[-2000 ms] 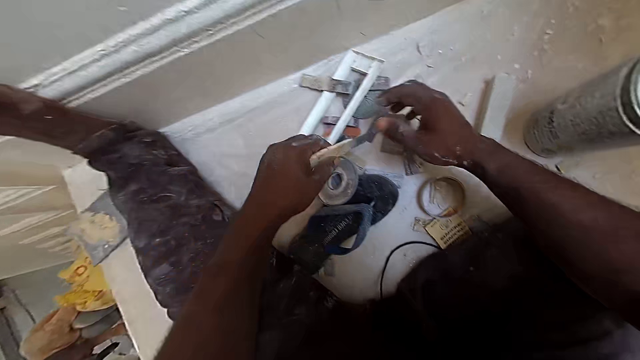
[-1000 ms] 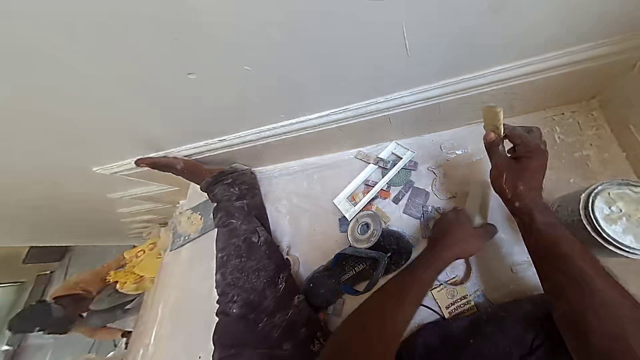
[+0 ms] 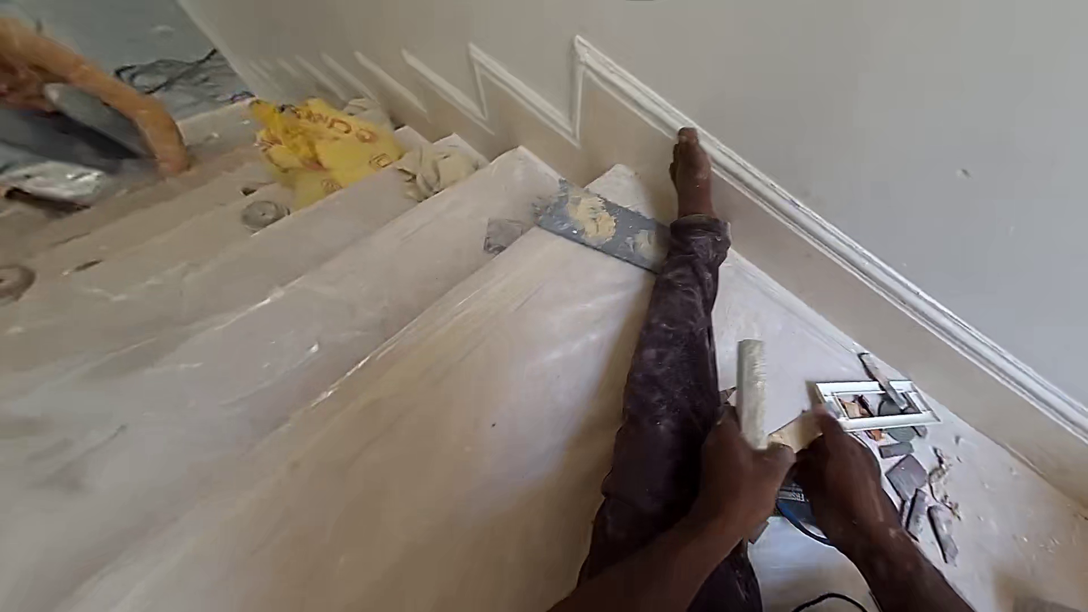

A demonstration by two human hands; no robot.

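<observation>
My left hand point(image 3: 738, 476) grips a pale, whitish stick or rolled piece point(image 3: 751, 391) that stands up from the fist. Close beside it on the right, my right hand point(image 3: 841, 476) pinches a flat beige piece point(image 3: 797, 432), whose left end meets the left hand. What the two pieces are made of cannot be told. Beyond the right hand lies a white rectangular plastic frame point(image 3: 922, 416), with small sanding scraps point(image 3: 908, 476) around and inside it. Part of a dark sandal with a blue strap point(image 3: 790, 510) shows between my wrists.
My outstretched leg point(image 3: 671, 382) reaches the wall moulding point(image 3: 816, 217). A putty-smeared metal plate point(image 3: 608, 225) lies by the shin. Dusty stairs point(image 3: 340, 340) descend leftward, with a yellow plastic bag point(image 3: 319, 149), a cloth point(image 3: 438, 166) and a disc point(image 3: 265, 214). Another person's arm point(image 3: 127, 98) is at upper left.
The view has swung left towards the stairs. My hands, apart one second ago with a pale piece raised in the right one, are now close together.
</observation>
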